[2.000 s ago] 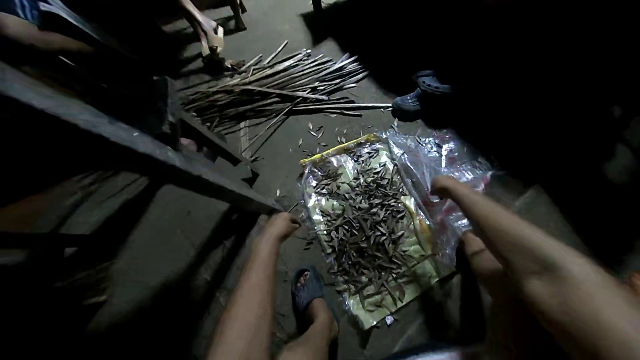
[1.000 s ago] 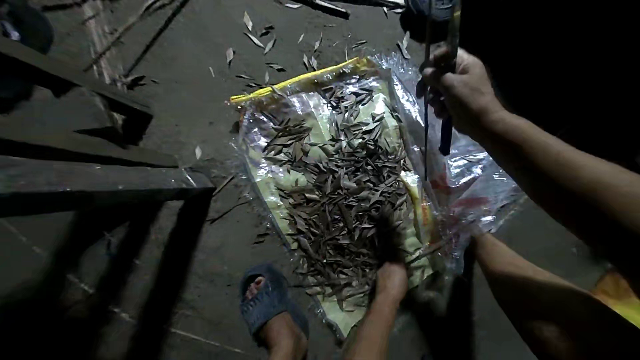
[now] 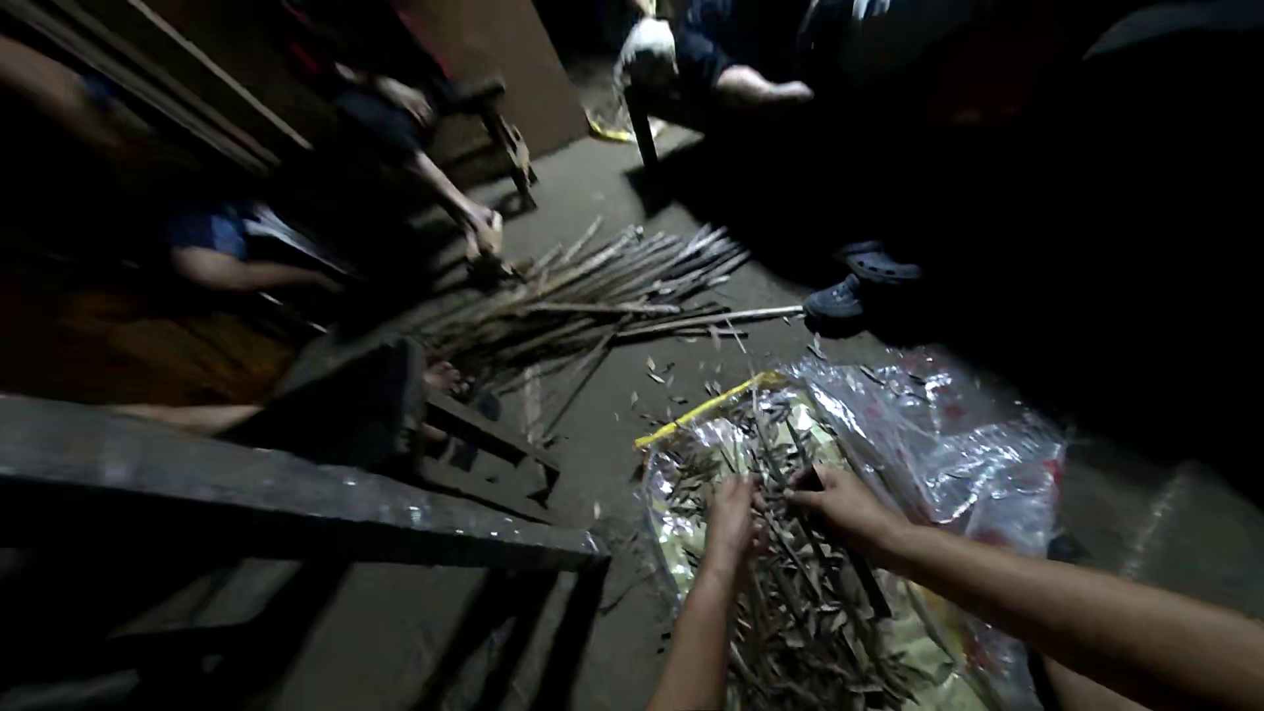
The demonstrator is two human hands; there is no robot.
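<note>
Dried leaves or leaf-like slivers (image 3: 820,622) lie heaped on a flattened plastic sack (image 3: 706,410) with a yellow edge. Over the heap is my left hand (image 3: 733,513), its fingers bent; blur hides whether it grips anything. Just right of it, my right hand (image 3: 839,504) has thumb and fingers close together by a thin stick or stem (image 3: 770,444) that runs over the heap. Whether that hand holds the stem is not clear. Crumpled clear plastic (image 3: 948,464) spreads to the right of the heap.
Long sticks (image 3: 632,276) lie piled on the floor ahead. A wooden beam (image 3: 296,494) of a bench or frame crosses the left. One person's hand (image 3: 484,232) touches the pile's far end; other people sit behind. Dark clogs (image 3: 839,301) are right of the sticks.
My right hand held a long dark tool upright a second ago; now it is down over the leaves beside my left hand. The view has swung up toward the stick pile.
</note>
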